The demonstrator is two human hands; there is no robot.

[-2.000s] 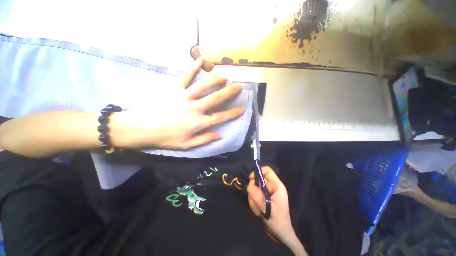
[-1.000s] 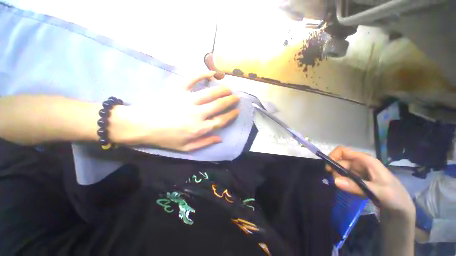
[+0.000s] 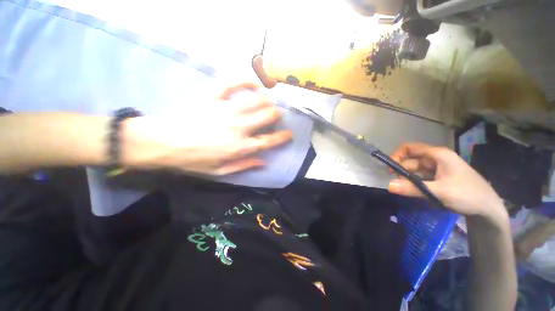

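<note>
A pale blue-grey fabric piece (image 3: 277, 161) with a stitched line near its curved edge lies on the table, partly hanging over its front edge. A dark strip shows beyond its right edge. My left hand (image 3: 222, 136) lies flat on the piece, slightly blurred, fingers spread. My right hand (image 3: 453, 179) holds the fabric shears (image 3: 365, 146) by the black handles. The blades point up and left, with their tips at the piece's upper right edge. A small whitish flap stands up just beyond the blades. Whether the blades are parted is unclear.
The machine bed (image 3: 341, 64), yellow-brown with dark specks, lies behind the shears. Metal machine parts (image 3: 417, 36) are at the upper right. A blue basket (image 3: 426, 243) is below the right hand. Part of another person's arm (image 3: 535, 237) shows at the right edge.
The shears swung from upright to slanting, and my right hand moved right and up with them. The blades now lie along the piece's upper edge, where a whitish flap has appeared. My left hand stays on the fabric.
</note>
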